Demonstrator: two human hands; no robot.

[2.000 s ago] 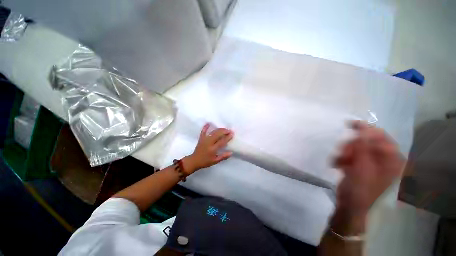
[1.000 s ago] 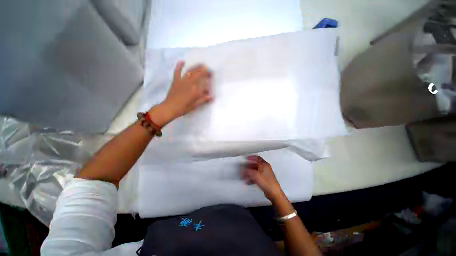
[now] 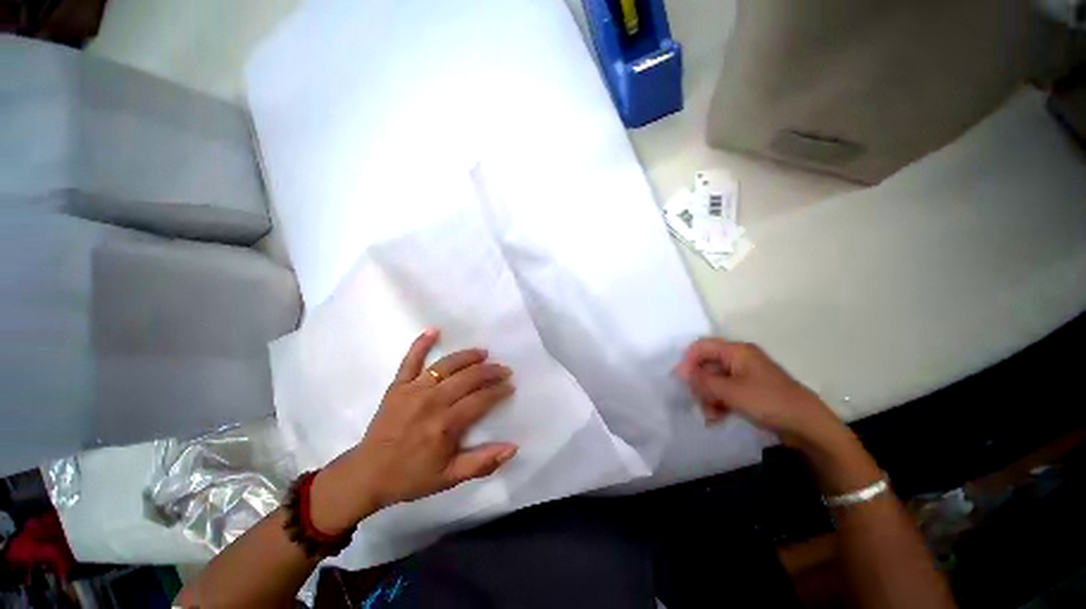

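Note:
Wrapping tissue point(image 3: 405, 297) lies folded and creased at an angle over the large white paper sheets point(image 3: 393, 95); whether anything lies under it is hidden. My left hand point(image 3: 441, 422) rests on the tissue, palm down, fingers spread, holding nothing. My right hand point(image 3: 750, 387) is just right of the tissue, over the sheets' near right edge. Its fingers are loosely curled, a little apart and slightly blurred, with nothing visible in them.
Wrapped totes point(image 3: 179, 321) stand at left, a polybag point(image 3: 220, 488) below them. A blue tape dispenser point(image 3: 637, 71) is at the far edge of the sheets. Barcode tags point(image 3: 715, 214) lie beside a tote bag point(image 3: 857, 83) at right.
The tissue, earlier spread wide, is now narrower, folded and turned at an angle. My right hand has moved to the right of it. The view has shifted, bringing the dispenser and tags into sight.

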